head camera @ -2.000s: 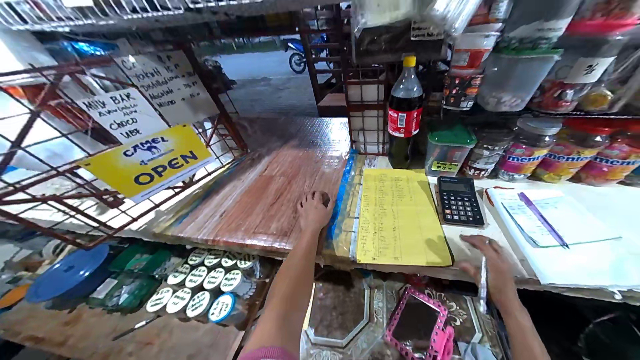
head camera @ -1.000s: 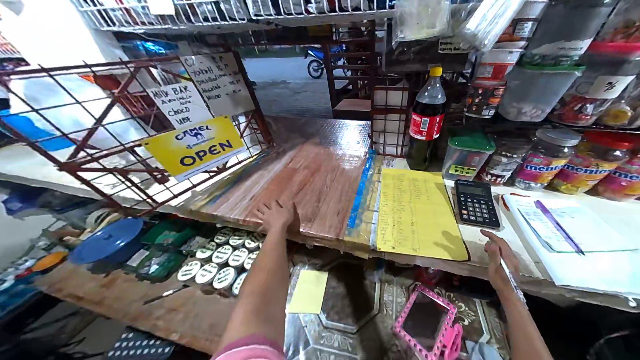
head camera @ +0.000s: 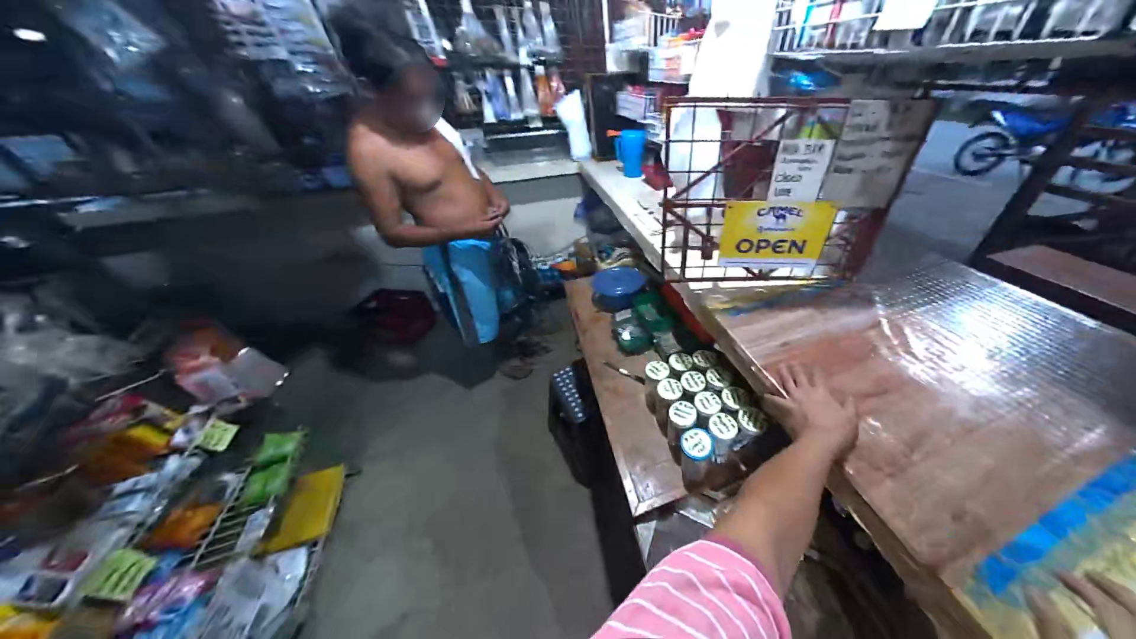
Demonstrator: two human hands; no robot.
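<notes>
My left hand (head camera: 812, 408) lies palm down on the plastic-covered wood-grain counter top (head camera: 941, 399), near its edge, fingers apart and holding nothing. Below and left of it, several jars with white, marked lids (head camera: 707, 402) stand together on a lower wooden table (head camera: 626, 426). At the bottom right corner my right hand (head camera: 1078, 608) is blurred and cut off by the frame; its fingers are over the counter near a blue strip (head camera: 1056, 524), and whether it holds anything is hidden.
A person (head camera: 426, 177) stands beyond the lower table. A red metal grille (head camera: 697, 191) with a yellow sign (head camera: 778, 233) rises from the counter. A blue basin lid (head camera: 619, 284) lies on the table's far end; racks of packets (head camera: 222, 515) stand at left.
The view has swung far left, bringing the person and packet racks into sight. My left hand stays on the counter. The pen seen earlier in my right hand is out of sight.
</notes>
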